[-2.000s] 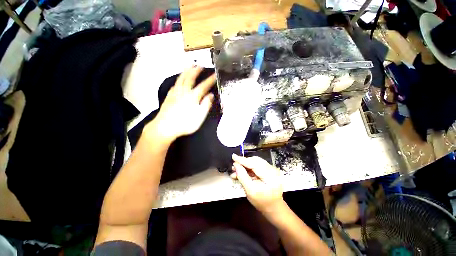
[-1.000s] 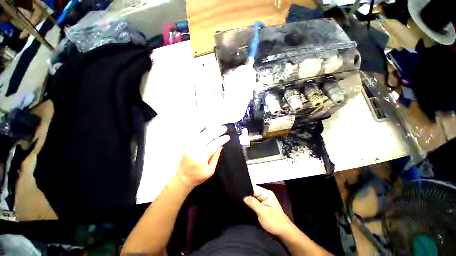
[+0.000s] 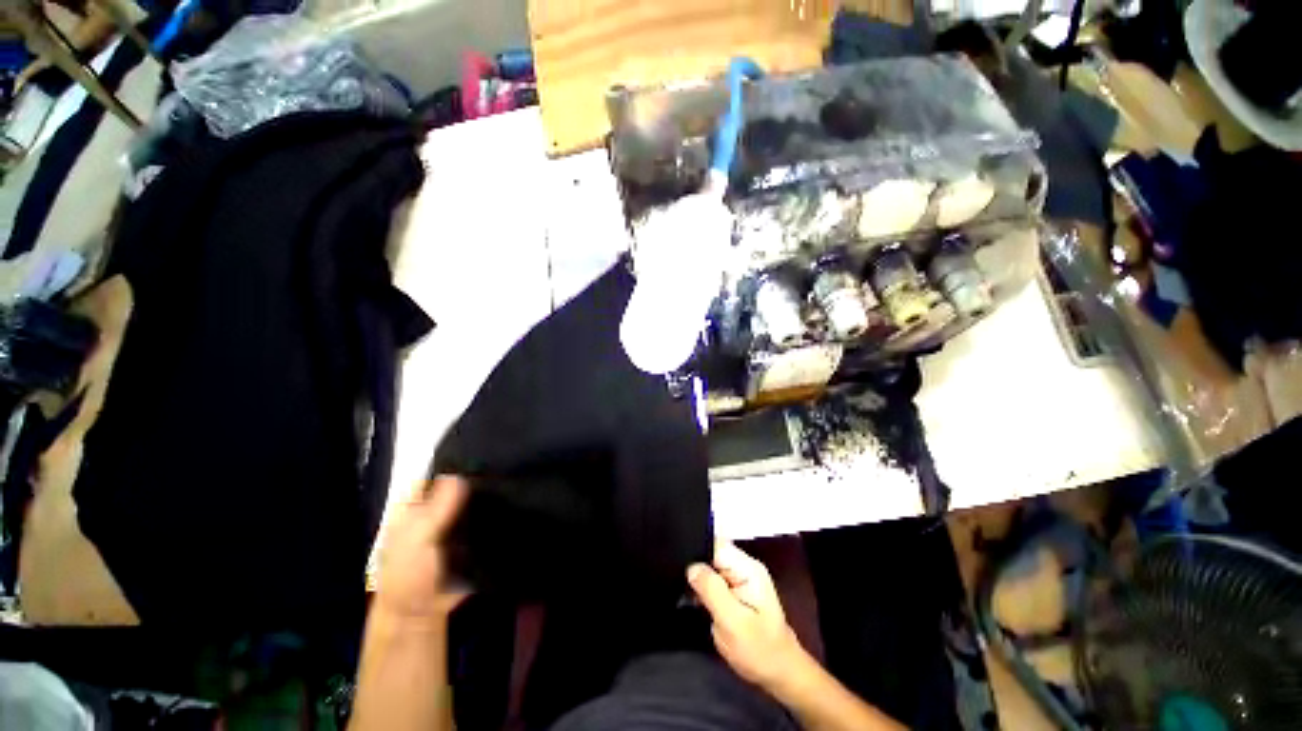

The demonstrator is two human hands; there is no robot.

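A black cut panel (image 3: pixel 571 429) lies left of and below the needle area of the grey, lint-covered overlock machine (image 3: pixel 843 143) and hangs over the table's front edge. Its upper end is under or behind the white oval guard (image 3: pixel 671 286). My left hand (image 3: pixel 419 550) is at the panel's lower left edge, its fingers partly hidden by the cloth. My right hand (image 3: pixel 743 607) pinches the panel's lower right edge between thumb and fingers, below the needle area. The presser foot is hard to make out.
A large black garment pile (image 3: pixel 243 371) lies left of the machine. A clear plastic bag (image 3: pixel 286 72) and a wooden board (image 3: pixel 657 50) are behind. Dark trimmings (image 3: pixel 871 436) lie at the machine's front. A fan (image 3: pixel 1199 628) stands at lower right.
My left hand has moved from near the needle down and left, and the panel now spreads out wide to the left. My right hand stays at the right edge, much as a second ago.
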